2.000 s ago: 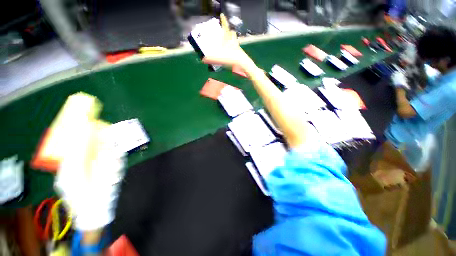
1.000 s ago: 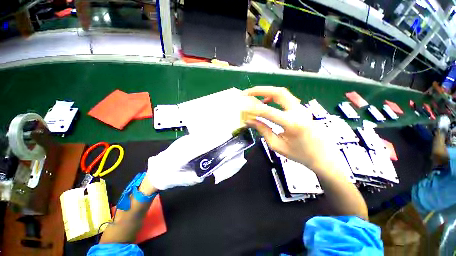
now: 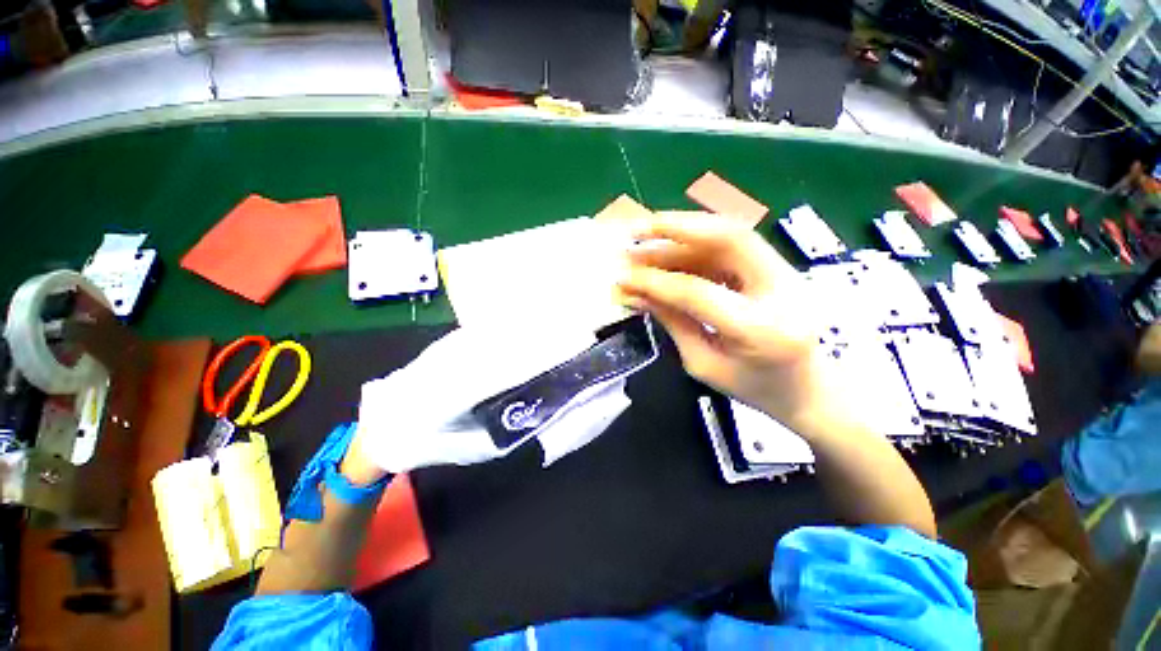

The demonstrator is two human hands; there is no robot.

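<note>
My left hand (image 3: 427, 404), in a white glove, holds a glossy black panel (image 3: 560, 384) with a white round logo, above the black mat. A pale-yellow and white label sheet wad (image 3: 528, 274) is held with it and rises behind the panel. My bare right hand (image 3: 732, 312) is at the panel's upper right end, with thumb and index fingertips pinched together by the sheets. Whether something thin is between the fingertips cannot be told. A white flap of the glove or sheet hangs below the panel.
White-topped electronic units (image 3: 936, 375) are piled at right. More units and orange-red squares (image 3: 261, 248) lie on the green belt (image 3: 509, 159). Scissors (image 3: 261, 382), a pale-yellow block (image 3: 217, 515) and a tape dispenser (image 3: 96, 420) are at left. A person's blue sleeve (image 3: 1114, 445) is at far right.
My left hand, blurred over the belt at left, now holds the black panel at centre. My right hand has let go of a unit over the belt and come to the panel. The view has shifted.
</note>
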